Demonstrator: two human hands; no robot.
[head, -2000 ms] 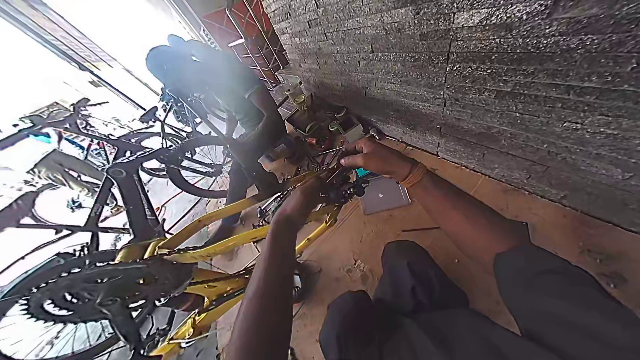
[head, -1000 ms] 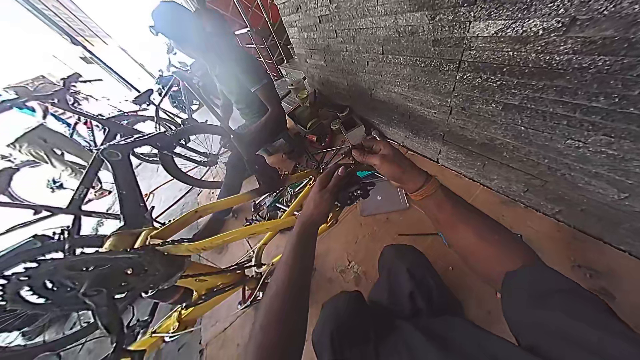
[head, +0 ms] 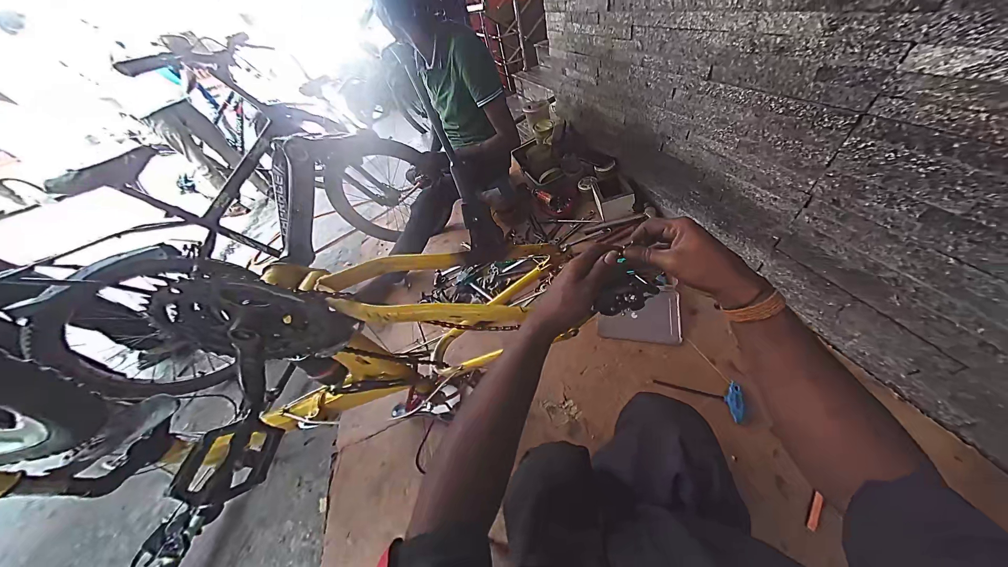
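Note:
My left hand (head: 579, 290) and my right hand (head: 683, 256) meet at the rear end of a yellow bicycle frame (head: 425, 312), fingers bent around a small part too hidden to name. A black bicycle component, perhaps a derailleur (head: 622, 298), hangs just below my fingers. A chain (head: 472, 327) runs along the yellow tube toward the black crank area (head: 260, 319). Under my hands a flat grey device (head: 642, 321) lies on the floor. A blue-handled tool (head: 735, 402) with a thin dark shaft rests on the floor beside my right forearm.
A person in a green shirt (head: 465, 87) sits beyond the frame, near a bicycle wheel (head: 374, 189). Loose tools and parts (head: 480, 279) and trays of cups (head: 543, 161) lie ahead. A stone wall (head: 787, 118) rises at right. An orange strip (head: 814, 510) lies on the floor.
The view has shifted, with the blue-handled tool now showing more fully. My hands stay close together at the end of the yellow frame.

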